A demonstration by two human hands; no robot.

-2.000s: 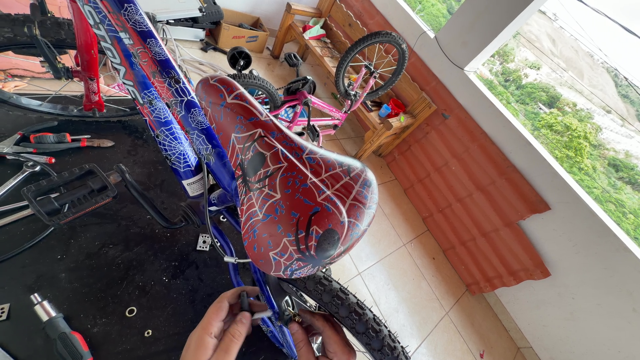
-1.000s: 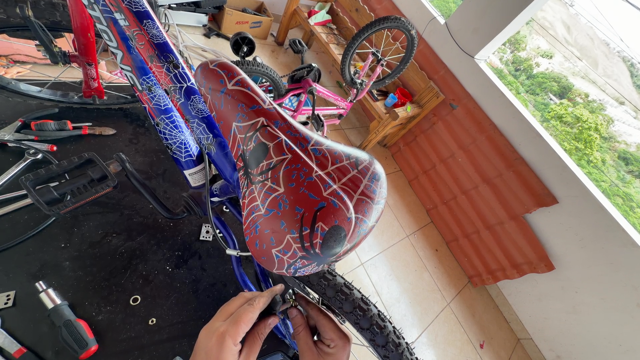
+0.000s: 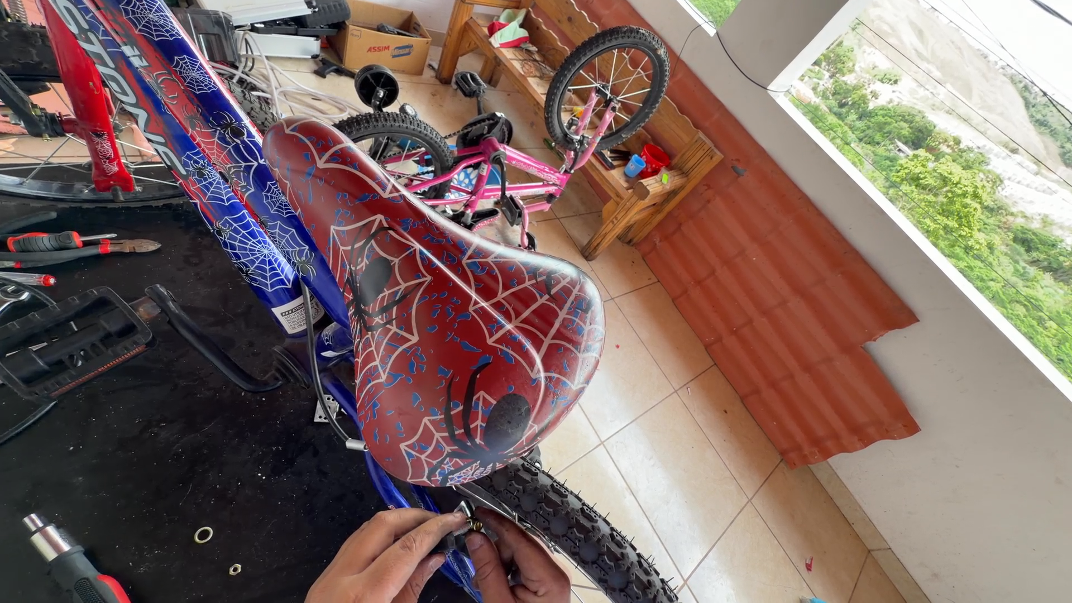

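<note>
Below the red web-patterned bicycle saddle (image 3: 469, 335), both hands meet at the rear of the blue bicycle frame (image 3: 251, 243), beside the knobby rear tire (image 3: 578, 528). My left hand (image 3: 394, 553) pinches a small dark part, partly hidden by its fingers. My right hand (image 3: 515, 557) has thumb and fingers closed around a small metal piece with a brass-coloured bit, touching the left fingertips. What exactly each part is cannot be told. A metal washer (image 3: 203, 534) and a small nut (image 3: 235, 569) lie on the black work surface to the left.
A screwdriver-type handle with a metal socket end (image 3: 75, 561), pliers (image 3: 109, 248) and a black pedal (image 3: 71, 343) are at left. Behind the saddle, a pink bicycle (image 3: 511, 180) stands upside down near a wooden bench (image 3: 653, 201) and a cardboard box (image 3: 381, 42). Orange corrugated sheeting (image 3: 779, 318) lines the wall.
Two seconds ago the hands were slightly apart, the left holding a small dark part; now their fingertips are together at the frame beside the tire.
</note>
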